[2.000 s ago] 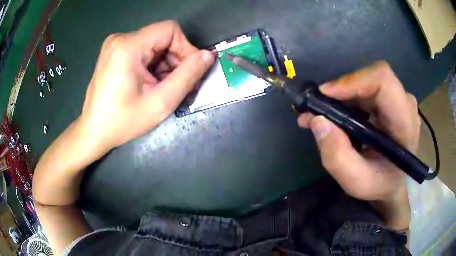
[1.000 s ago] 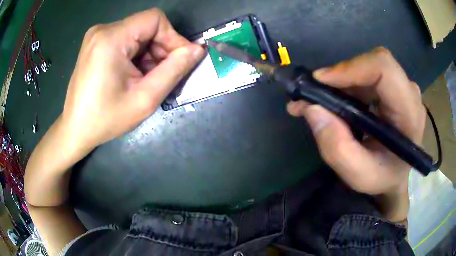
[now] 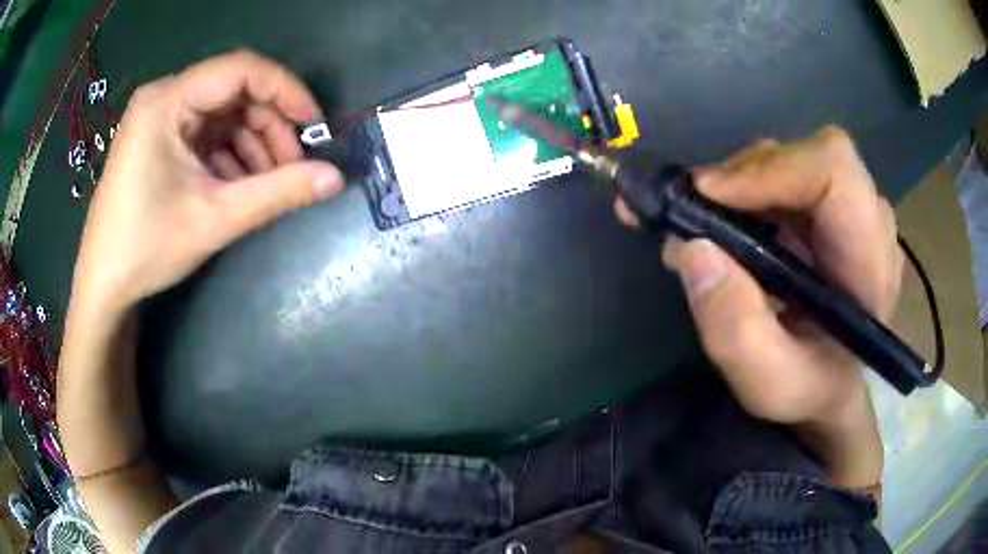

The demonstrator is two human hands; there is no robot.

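The phone assembly (image 3: pixel 439 162) lies tilted on the dark green bench, its white-silver area at the left and its green circuit board (image 3: pixel 531 103) at the right. My right hand (image 3: pixel 780 281) holds the black soldering iron (image 3: pixel 780 265); its tip is over the board's left part, and whether it touches is unclear. A small white-and-black component (image 3: pixel 315 134) is at my left fingertips, with a thin dark red wire running to the board's upper left edge. My left hand (image 3: pixel 206 173) is left of the assembly, thumb and fingers apart; contact with the component is unclear.
A yellow flex tab (image 3: pixel 623 123) sticks out at the assembly's right end. Small wired components (image 3: pixel 78 155) lie at the far left, with a red wire bundle (image 3: pixel 30 363) below. A small fan (image 3: pixel 70 535) is at lower left. Tan cardboard (image 3: pixel 934 49) is at upper right.
My left hand has moved left, off the assembly, and its thumb and fingers have opened. The white-silver area, the component and its red wire now show. The iron stays over the board.
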